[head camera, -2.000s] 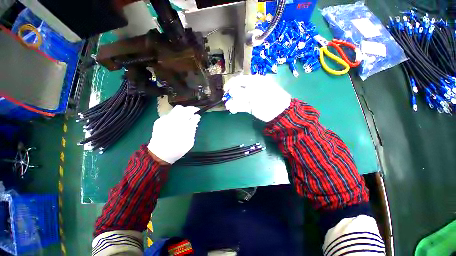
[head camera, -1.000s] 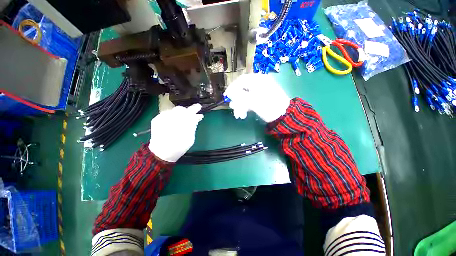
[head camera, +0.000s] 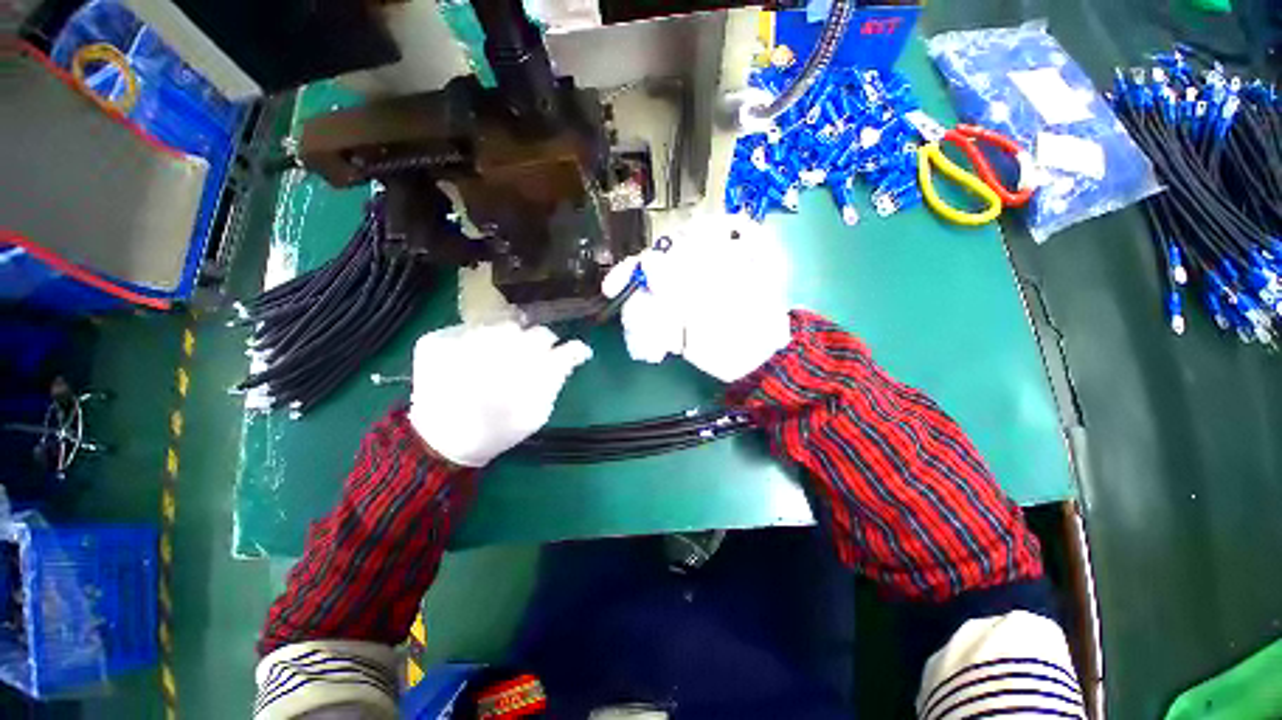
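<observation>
My left hand (head camera: 489, 391), in a white glove, is closed around a thin black cable; a pale cable tip sticks out at its left side. My right hand (head camera: 710, 296), also gloved, holds a blue terminal (head camera: 634, 283) between its fingertips, just right of the press jaws. The crimping press (head camera: 534, 190), dark brown, stands directly in front of both hands. The cable between the hands is mostly hidden, so I cannot tell whether its end is in the terminal. A few black cables (head camera: 619, 439) lie on the green bench below the hands.
A fan of black cables (head camera: 338, 317) lies left of the press. Blue terminals (head camera: 830, 148) are heaped at right, beside scissors (head camera: 960, 186) and a plastic bag (head camera: 1047, 127). Finished cables (head camera: 1216, 183) lie far right. A ribbed conduit (head camera: 816, 63) curves behind the heap.
Both hands have moved slightly down, away from the press jaws. The pale cable tip left of my left hand was hidden two seconds ago and now shows. The whole view has shifted slightly.
</observation>
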